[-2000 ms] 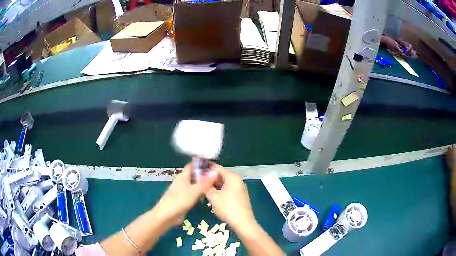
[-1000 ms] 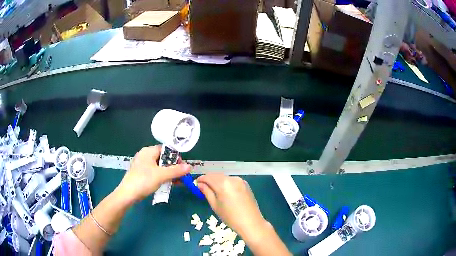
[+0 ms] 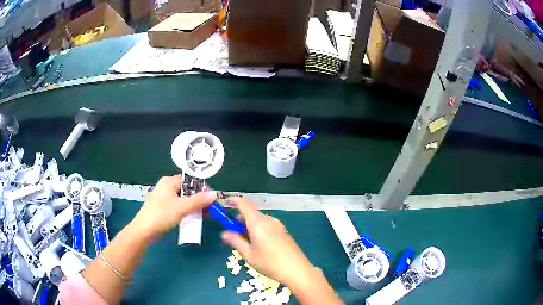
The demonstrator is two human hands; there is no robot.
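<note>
My left hand holds a white fan body upright by its neck, with the round grille facing me. A circuit board shows below the head, and the open white handle points down. A blue battery hangs out to the right of the handle at a slant. My right hand is at its lower end, thumb and fingers apart around it; contact is unclear. Cream foam pads lie in a loose heap on the bench below, partly under my right forearm.
Piled fans are at the left. Two fans with blue batteries lie at the right of the bench. The conveyor belt carries spaced fans beyond the metal rail. An upright post stands right. Cardboard boxes are behind.
The fan body has turned from a blurred side view to face me, with its battery out at the right. My right hand has loosened around the battery. Belt fans have moved left.
</note>
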